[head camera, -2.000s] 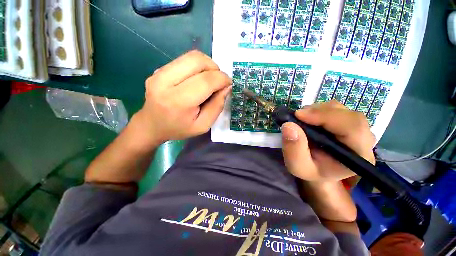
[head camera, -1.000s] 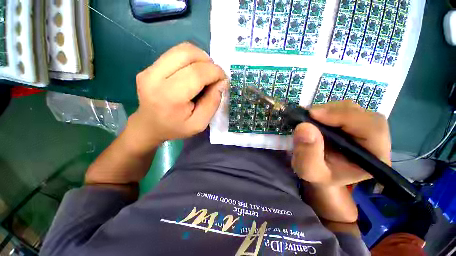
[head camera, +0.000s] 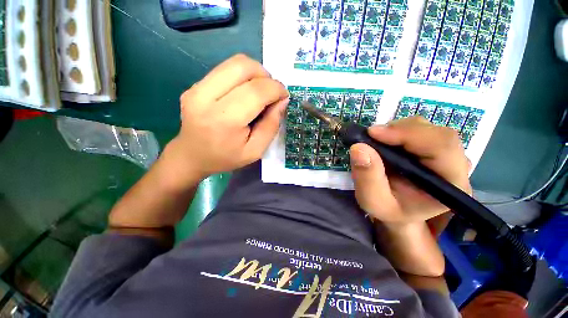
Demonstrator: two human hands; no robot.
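Note:
My right hand (head camera: 414, 171) is closed around the black handle of the soldering iron (head camera: 423, 177). The metal tip points up-left over the near left green circuit board panel (head camera: 317, 140). My left hand (head camera: 233, 118) pinches the thin solder wire (head camera: 159, 35) at the left edge of that panel. The wire runs up-left from the hand past the phone. Its end at the fingertips is too small to make out. The white tray (head camera: 398, 81) holds several panels; my right hand covers part of the near right one. Whether the tip touches the board cannot be told.
A black phone (head camera: 199, 12) lies at the top. White trays with tan holes (head camera: 78, 49) are stacked at the left. A crumpled clear bag (head camera: 109, 138) hangs by the table's near left edge. A white object (head camera: 562, 38) is at the far right. Cables and a blue stool (head camera: 461, 264) show at lower right.
Since one second ago, my right hand and the iron have moved slightly left and the tip slightly up. My left hand has moved slightly right. The tray has shifted slightly.

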